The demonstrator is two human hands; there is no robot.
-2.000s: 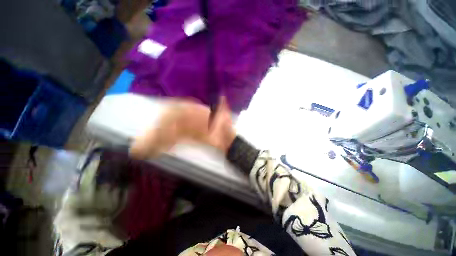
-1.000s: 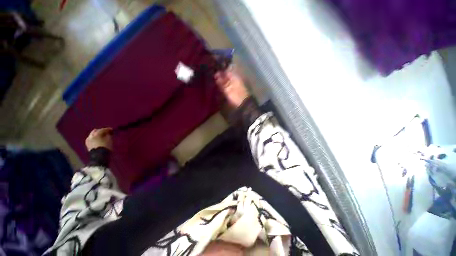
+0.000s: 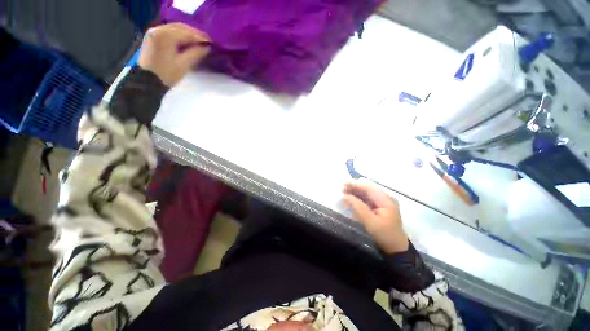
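A heap of bright purple fabric [image 3: 284, 42] lies on the far left part of the white machine table. My left hand [image 3: 173, 53] is at the heap's left edge, its fingers pinched on the purple fabric. My right hand [image 3: 378, 216] is over the table's front edge, holding nothing, with its fingers a little curled and apart. The white sewing machine head [image 3: 482, 84] stands at the right, its needle area bright with glare.
Orange-and-blue snips [image 3: 456, 184] and a thin dark-blue stick [image 3: 504, 242] lie right of the needle. A ruled strip [image 3: 246, 184] runs along the table's front edge. Maroon cloth [image 3: 184, 220] hangs below. A blue crate [image 3: 61, 97] stands left; grey garments [image 3: 550, 29] lie far right.
The view has swung back from the maroon cloth below to the table. My hands have left the maroon cloth; my left is now at the purple heap, my right by the table's front edge.
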